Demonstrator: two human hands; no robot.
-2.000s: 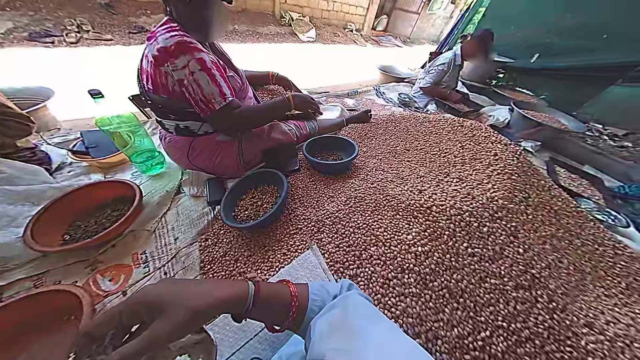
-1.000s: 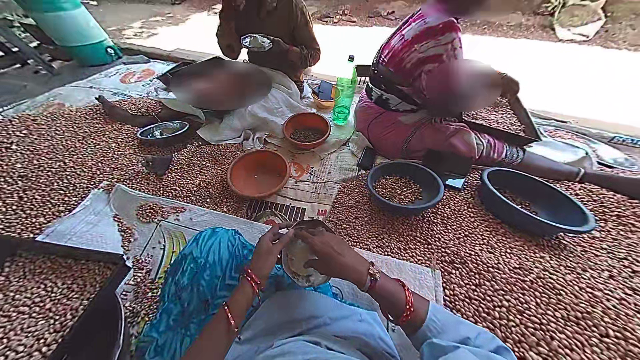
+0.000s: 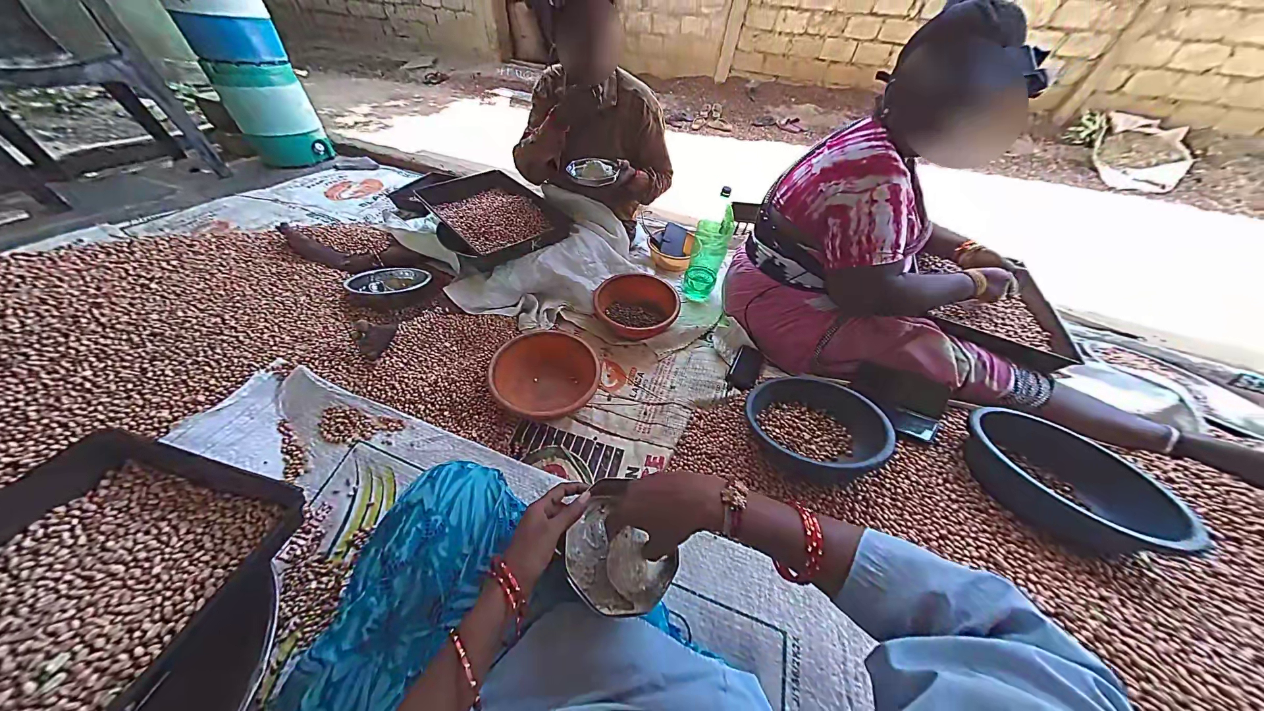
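Note:
In my lap is a shallow metal bowl (image 3: 622, 568) with pale, pasty-looking contents. My left hand (image 3: 548, 528) grips its left rim, thumb on top. My right hand (image 3: 671, 513) reaches over the bowl, fingers bent down into it at the pale stuff; whether they pinch anything cannot be made out. Just beyond my hands, a small round lid or dish (image 3: 559, 462) lies partly hidden. An orange-brown bowl (image 3: 544, 375) stands farther out, with a similar bowl (image 3: 637, 306) behind it holding dark pieces. To the right, a dark blue basin (image 3: 820, 430) holds brown nuts or seeds.
Brown nuts or seeds (image 3: 197, 326) spread widely around the woven sacks. A black tray of them (image 3: 148, 553) is close at left, another dark basin (image 3: 1086, 484) at right. A green bottle (image 3: 706, 252) stands farther back. Two people sit across, one with a tray, one holding a dish.
The view has swung left since two seconds ago. My right hand, empty-looking and out over the mat then, is now at the metal bowl. The seated person at right has an arm in the tray.

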